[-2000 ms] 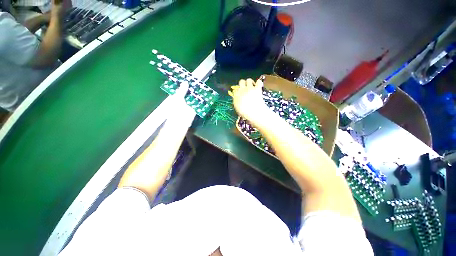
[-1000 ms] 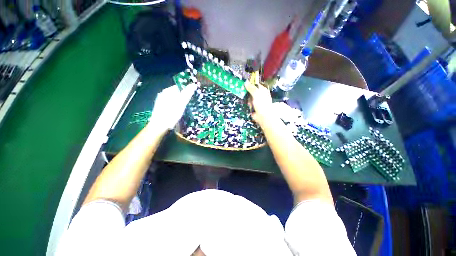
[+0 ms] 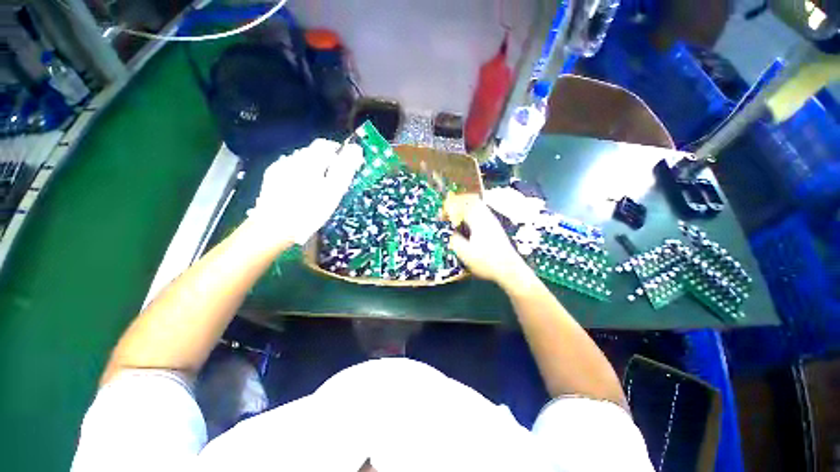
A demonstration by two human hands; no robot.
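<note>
My left hand (image 3: 299,189), in a white glove, holds a green PCB panel (image 3: 376,152) over the back left of the cardboard box. The glove hides part of the panel. My bare right hand (image 3: 479,235) is at the right side of the box, fingers curled, with something yellow at the fingertips; blur hides whether it is the tool. The cardboard box (image 3: 468,171) is filled with single boards (image 3: 396,226), small green pieces with white and dark parts.
Stacked panels (image 3: 573,261) lie right of the box, with more panels (image 3: 695,272) at the bench's right end. A crumpled white cloth (image 3: 516,205) and a small black object (image 3: 630,212) lie there. A clear bottle (image 3: 522,134), red bottle (image 3: 488,97) and black fan (image 3: 258,97) stand behind.
My view has shifted. The long panel piece that spanned both hands over the box is no longer seen there. My right hand has moved down along the box's right side, away from the panel.
</note>
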